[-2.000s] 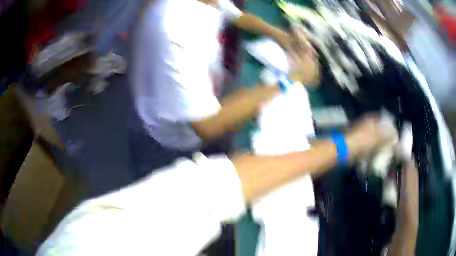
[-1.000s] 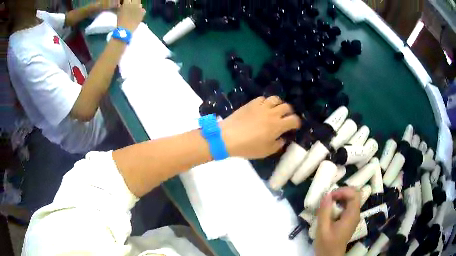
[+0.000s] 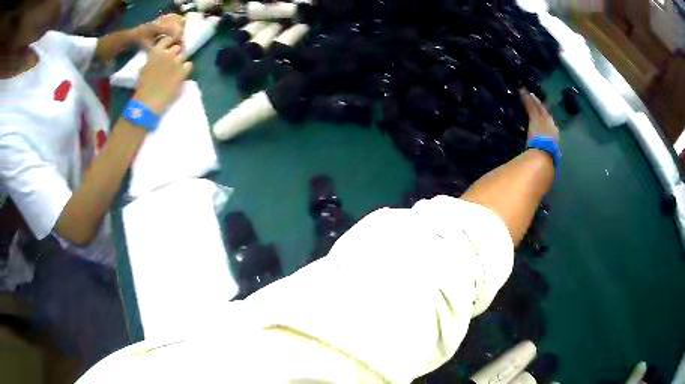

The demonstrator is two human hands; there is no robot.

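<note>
My left hand (image 3: 541,124), with a blue wristband, reaches far out to the right edge of a large heap of black caps (image 3: 451,97). Its fingers are extended against the caps, with nothing seen gripped; some fingertips are hard to make out. My sleeve covers the near part of the table. My right hand is out of the picture. A few cream bodies (image 3: 511,364) show at the bottom edge. One cream body with a black end (image 3: 246,118) lies left of the heap.
A neighbouring worker (image 3: 45,157) sits at the left, hands together over the green table (image 3: 623,247). White sheets (image 3: 176,247) line the near left edge. White pieces (image 3: 601,90) line the curved far edge. More cream bodies (image 3: 267,34) lie near the neighbour's hands.
My left hand has moved from the cream bodies to the heap's far right edge. My right hand has left the picture. The view has shifted, and most cream bodies are out of frame.
</note>
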